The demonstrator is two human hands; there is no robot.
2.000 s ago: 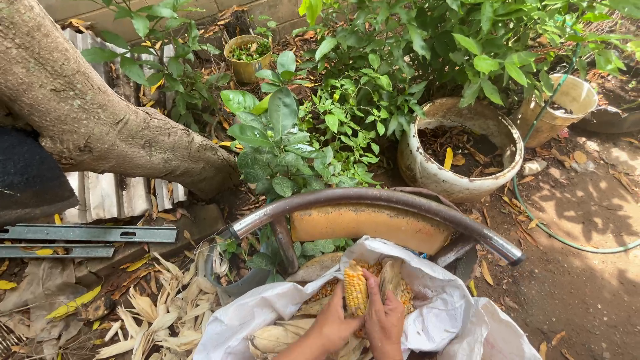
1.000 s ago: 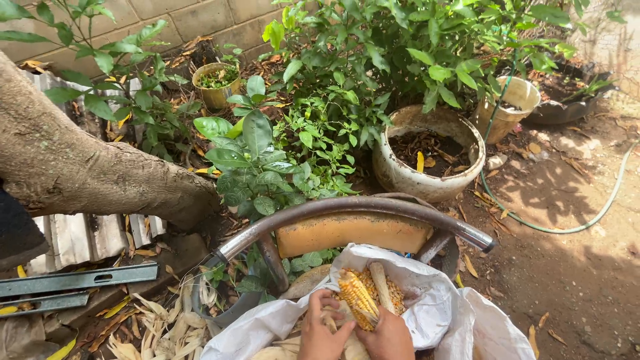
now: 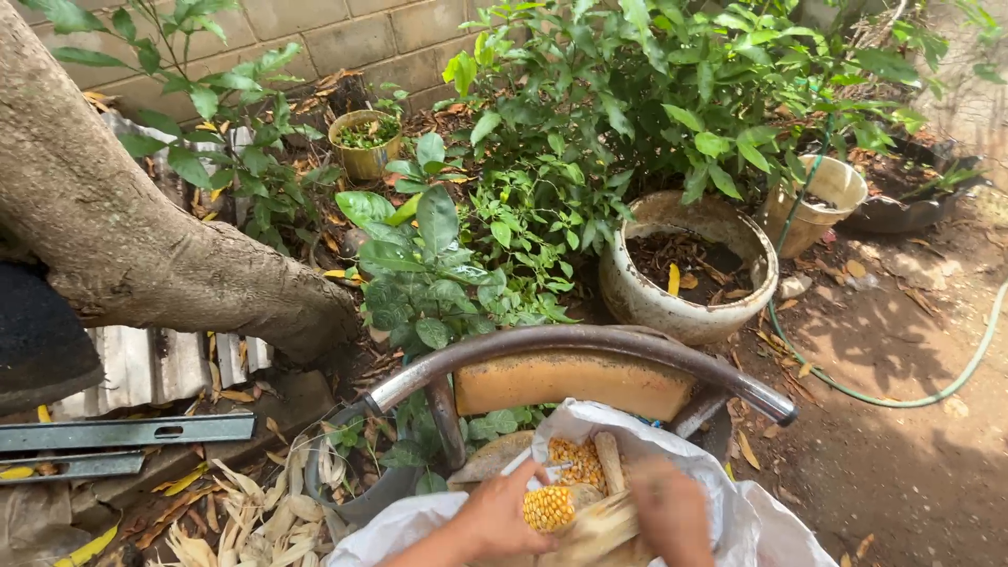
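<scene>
Over an open white woven sack [image 3: 756, 512], my left hand [image 3: 504, 512] grips an ear of corn [image 3: 549, 509] whose yellow kernels show beside my thumb. My right hand [image 3: 669, 508], blurred, is at a pale dry husk [image 3: 602, 526] just right of the ear; whether its fingers hold the husk is unclear. Loose kernels [image 3: 579, 461] lie in the sack beyond both hands, and a bare corn cob [image 3: 609, 463] stands at a slant beside them.
Behind the sack curves a chair's metal tube frame [image 3: 583, 339] with a tan backrest [image 3: 571, 384]. Dry husks [image 3: 260, 516] are heaped at left, near metal channels [image 3: 126, 431] and a tree trunk [image 3: 157, 252]. A white round planter [image 3: 693, 307] and a green hose [image 3: 890, 402] are at right.
One second ago both hands were at the exposed ear; now my left hand has it and my right hand is at a husk. The bare cob has shifted and leans over the kernels.
</scene>
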